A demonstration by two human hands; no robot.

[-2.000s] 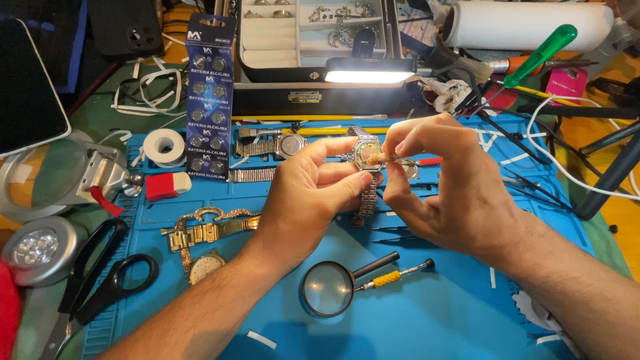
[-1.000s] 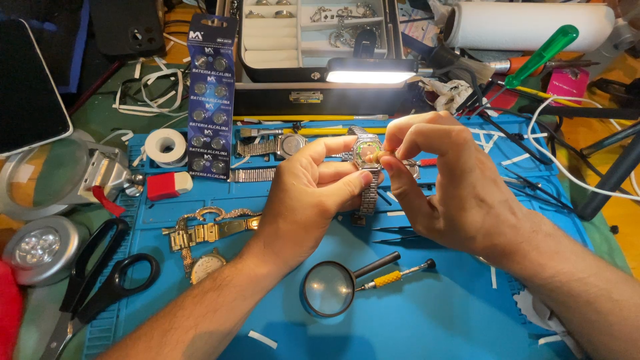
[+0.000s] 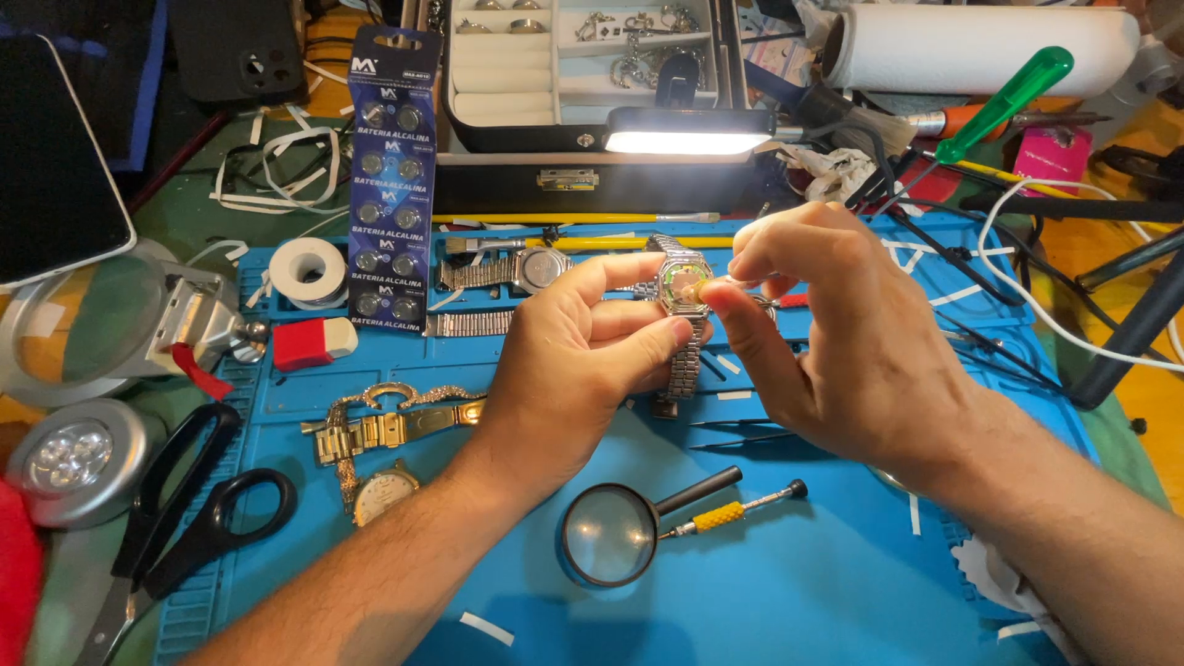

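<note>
My left hand holds a silver metal wristwatch between thumb and fingers, its case opened with green and copper-coloured inner parts showing and its bracelet hanging below. Close at the watch's right side, my right hand pinches a small thin tool, mostly hidden by the fingers; its kind cannot be told. Below the hands, a magnifying glass lies beside a yellow-handled precision screwdriver. Dark tweezers lie under my right hand. A gold-coloured watch and gold bracelet are left of my left forearm.
A lit lamp shines before a jewellery box. Leftward are a button-cell blister card, solder spool, red-and-white eraser and black-handled scissors. A green screwdriver, cables and a paper roll lie at back right.
The fingers of my right hand have shifted slightly at the watch. My left hand holds the watch in about the same place.
</note>
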